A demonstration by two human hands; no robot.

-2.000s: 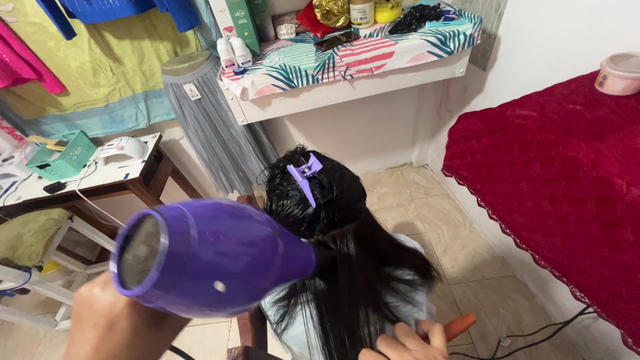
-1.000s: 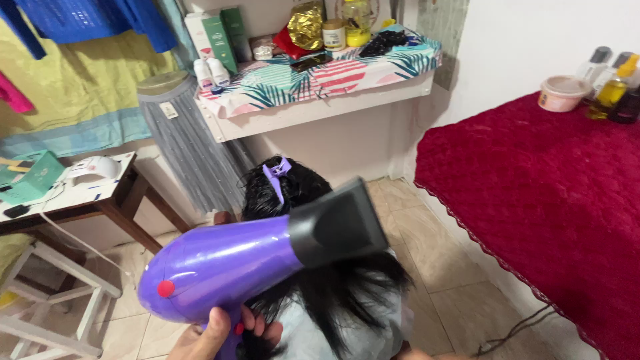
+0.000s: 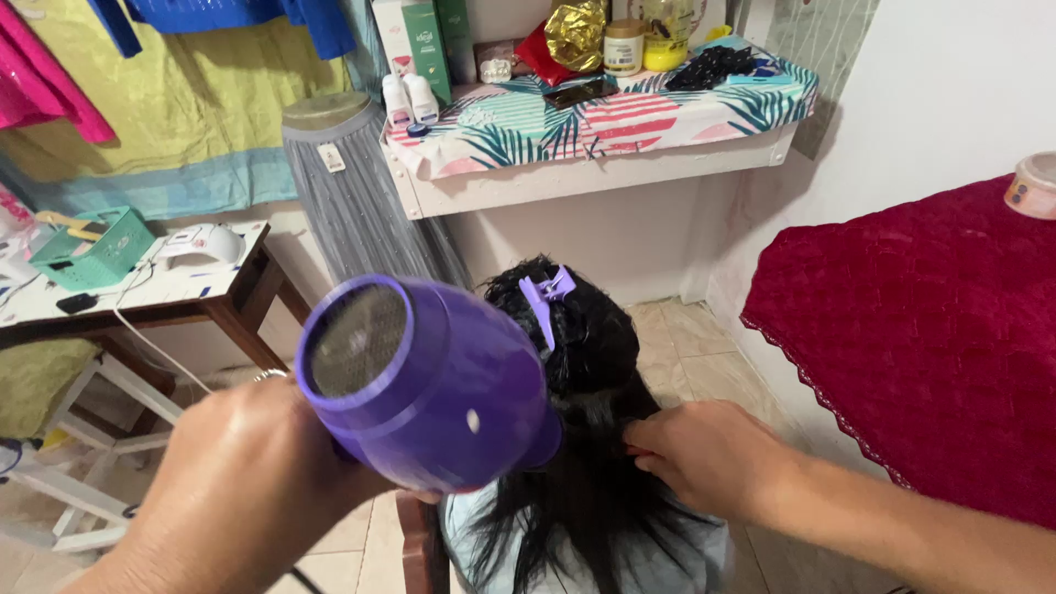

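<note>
A purple hair dryer [image 3: 445, 384] is gripped by its handle in my left hand [image 3: 264, 454], its round rear grille turned up toward me and its front end at the hair. My right hand [image 3: 701, 454] is at the right side of the long dark hair [image 3: 586, 511] of a seated person; its fingertips are partly hidden, and whether they hold a comb or hair I cannot tell. A lilac hair clip [image 3: 544, 301] fastens the upper hair on the crown. Light blue cloth [image 3: 701, 553] covers the person's back.
Ahead, a wall shelf [image 3: 594, 177] bears bottles, boxes and a phone. A table with a dark red quilted cover [image 3: 907, 330] stands at the right. On the left are a small table [image 3: 198, 289] with a teal basket [image 3: 99, 247], and a white stool [image 3: 107, 437].
The dryer has swung from lying across the hair, nozzle to the right, to pointing away from me with its rear grille toward me. My right hand has come up to the hair.
</note>
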